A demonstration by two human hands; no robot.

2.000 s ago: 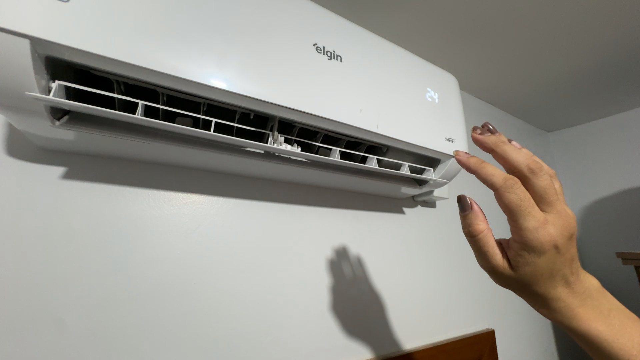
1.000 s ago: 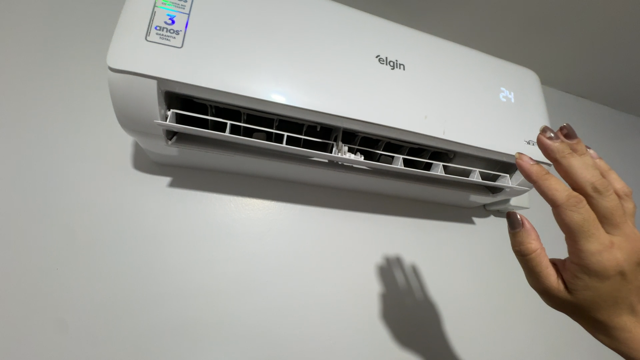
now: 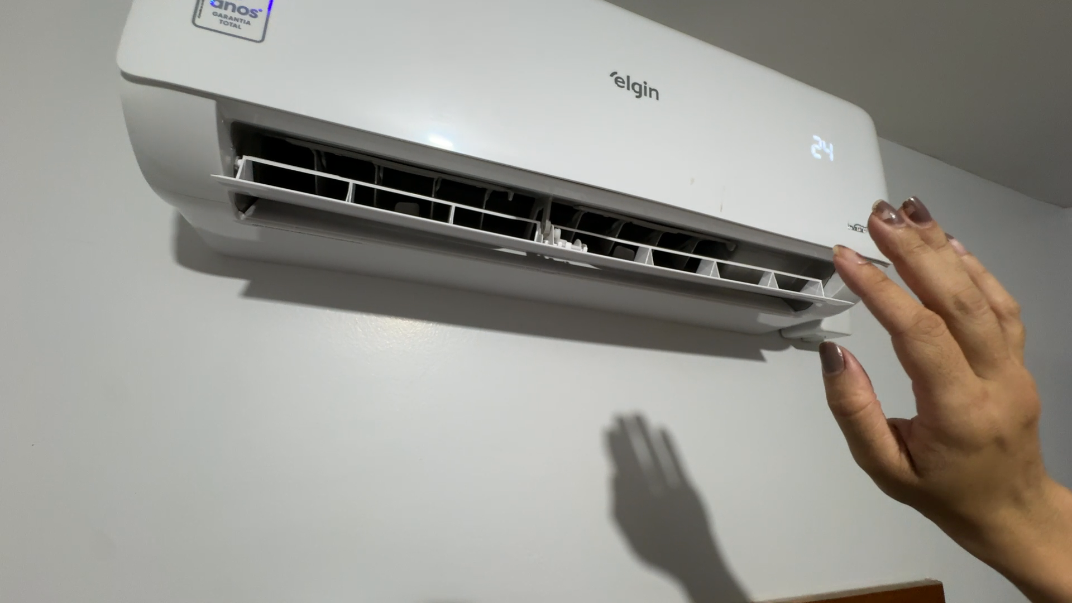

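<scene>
My right hand (image 3: 955, 360) is raised at the right side of the head view, holding nothing, fingers up and a little spread, thumb apart. Its fingertips overlap the lower right corner of a white Elgin split air conditioner (image 3: 519, 109) on the wall; no contact can be made out. The unit's front shows a lit display (image 3: 822, 149) reading 24. Below the front panel, the long air outlet flap (image 3: 402, 213) is tilted out, with dark slots and vanes behind it. Small white plastic parts (image 3: 565, 243) show at its middle. My left hand is not in view.
A light wall (image 3: 335, 452) carries the shadow (image 3: 662, 502) of a hand below the unit. A brown wooden edge (image 3: 879, 593) shows at the bottom right. The ceiling (image 3: 946, 75) spans the upper right, and a sticker (image 3: 232, 18) is on the unit's upper left.
The view has shifted left since the earliest frame, bringing the unit's left end and sticker into sight. My right hand stays raised by the unit's right end, and the flap looks unchanged.
</scene>
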